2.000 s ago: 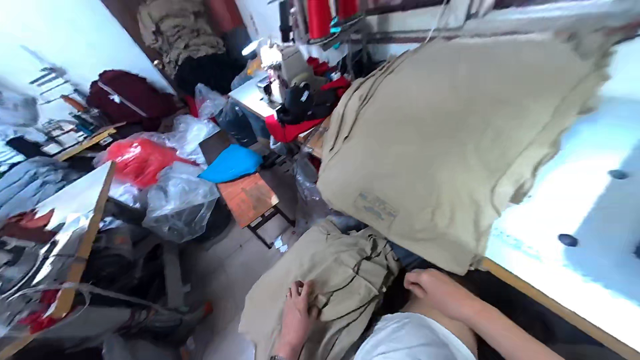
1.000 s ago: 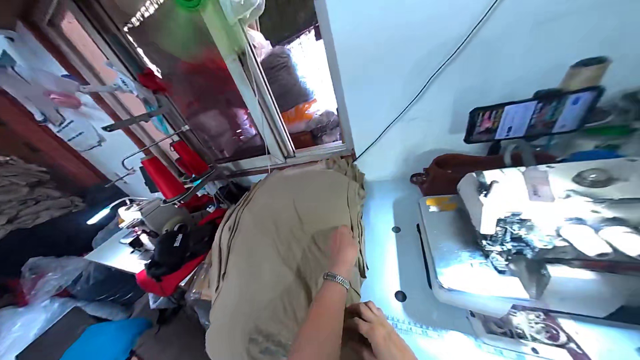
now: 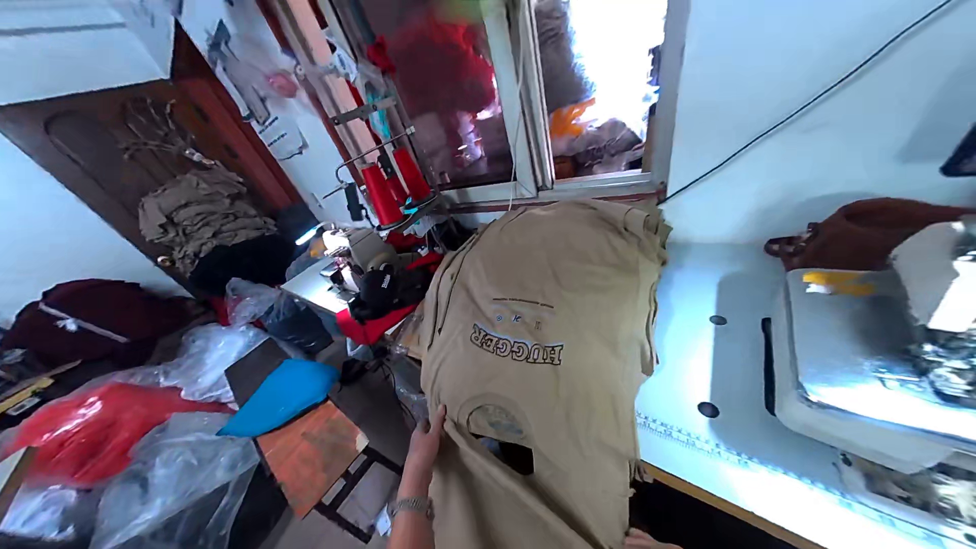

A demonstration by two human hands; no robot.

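A stack of khaki shirt pieces [image 3: 564, 282] lies on the left end of the white sewing table. The top piece bears printed lettering and has a round neck opening in its lower part. My left hand [image 3: 425, 450], with a metal watch band on the wrist, grips the left edge of that khaki cloth beside the neck opening. Only a small part of my right hand [image 3: 644, 540] shows at the bottom edge of the view, against the cloth's lower right edge; its fingers are hidden.
An industrial sewing machine [image 3: 862, 343] stands on the white table [image 3: 686, 374] at right, near a brown cloth item [image 3: 869, 229]. Left are a wooden stool [image 3: 313, 457] with a blue item [image 3: 286, 396], plastic bags [image 3: 175, 473], and another sewing machine [image 3: 358, 255] beside red thread cones [image 3: 381, 194].
The top khaki piece now shows printed lettering and a neck opening. My left hand is at the cloth's left edge; my right hand is mostly out of view. The view has swung left since one second ago.
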